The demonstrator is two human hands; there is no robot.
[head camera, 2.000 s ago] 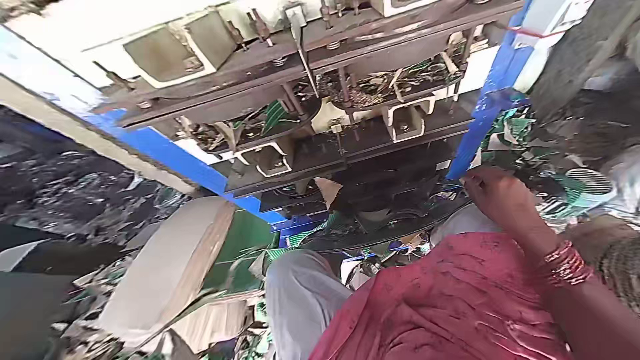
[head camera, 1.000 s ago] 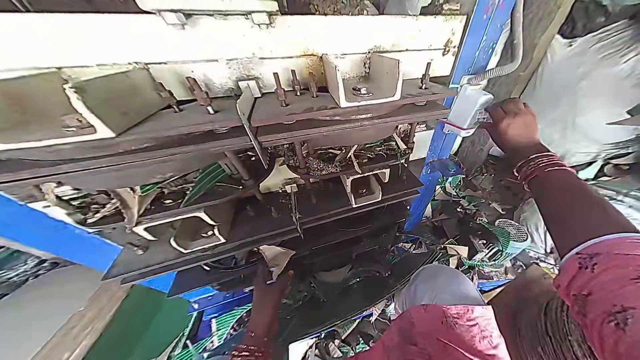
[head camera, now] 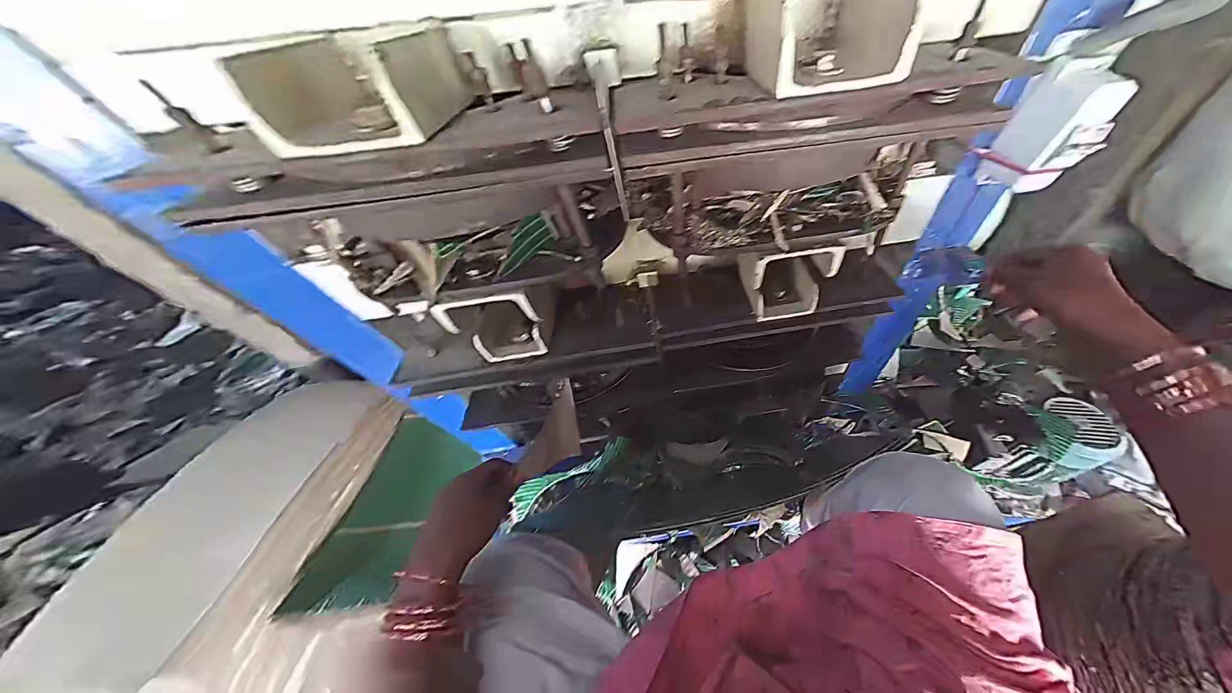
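My left hand (head camera: pixel 476 500) is shut on a brown triangular scrap piece (head camera: pixel 555 435), below the left part of a multi-level metal press (head camera: pixel 616 332). The scrap's tip points up towards the lower plate. At the right, beside the blue frame post (head camera: pixel 890 313), my right hand (head camera: pixel 1059 294) is blurred, and whether it holds anything cannot be told. Above it a white switch box (head camera: pixel 1059 125) is tied to the post. Pale channel-shaped brackets (head camera: pixel 505 327) and upright bolts stand on the metal plates. Scrap offcuts (head camera: pixel 525 250) lie between the plates.
A stack of pale and green sheets (head camera: pixel 371 510) stands at the left, near my left forearm. Dark debris (head camera: pixel 106 356) covers the ground beyond it. Green and white scraps (head camera: pixel 1049 433) lie around the right post and between my knees.
My right hand has come down from the switch box. The scrap by my left hand has moved away from the press's lower middle, to its left. The view has shifted.
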